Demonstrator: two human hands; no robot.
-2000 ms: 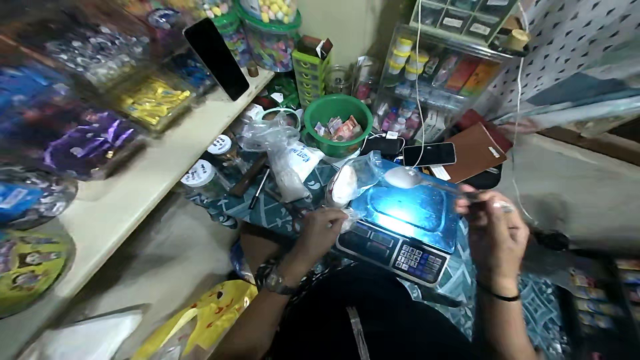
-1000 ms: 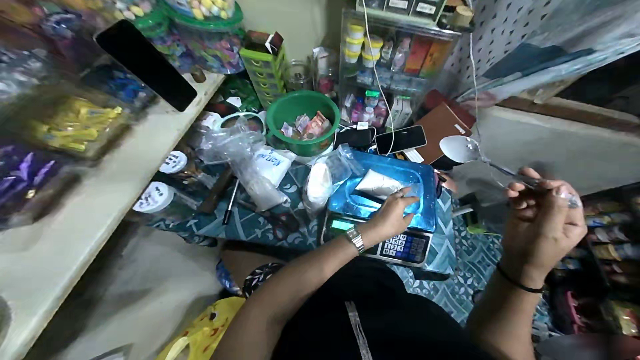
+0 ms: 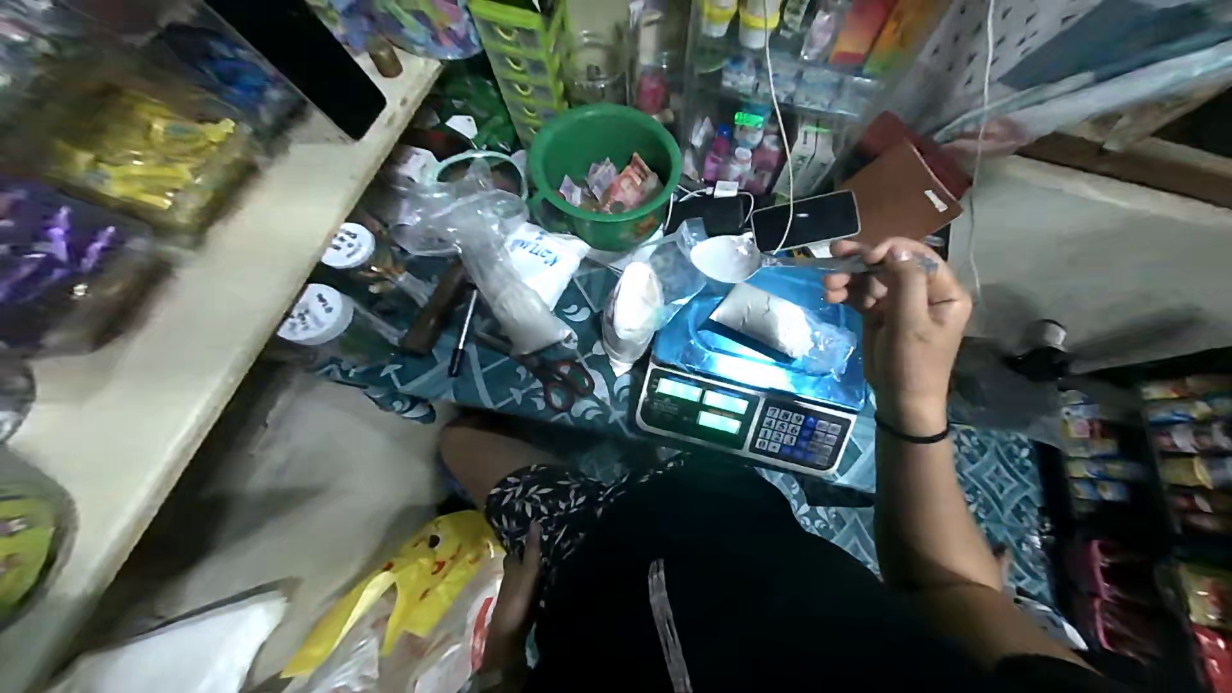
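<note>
My right hand grips the handle of a metal spoon, whose bowl carries white powder, above the back of a digital scale. A small clear plastic bag of white powder lies on the scale's blue-lit tray. Just left of the scale stands an open bag of white powder. My left hand is low, by my lap and beside a yellow plastic bag; its fingers are mostly hidden or dim.
Behind the scale are a green plastic tub with banknotes, a smartphone and a brown leather-like case. Scissors, a pen, clear plastic bags and lidded jars lie or stand leftward. A pale counter edges the left.
My left hand, which was on the small bag on the scale a second ago, has let it go and moved down to my lap. The spoon is now nearer the scale.
</note>
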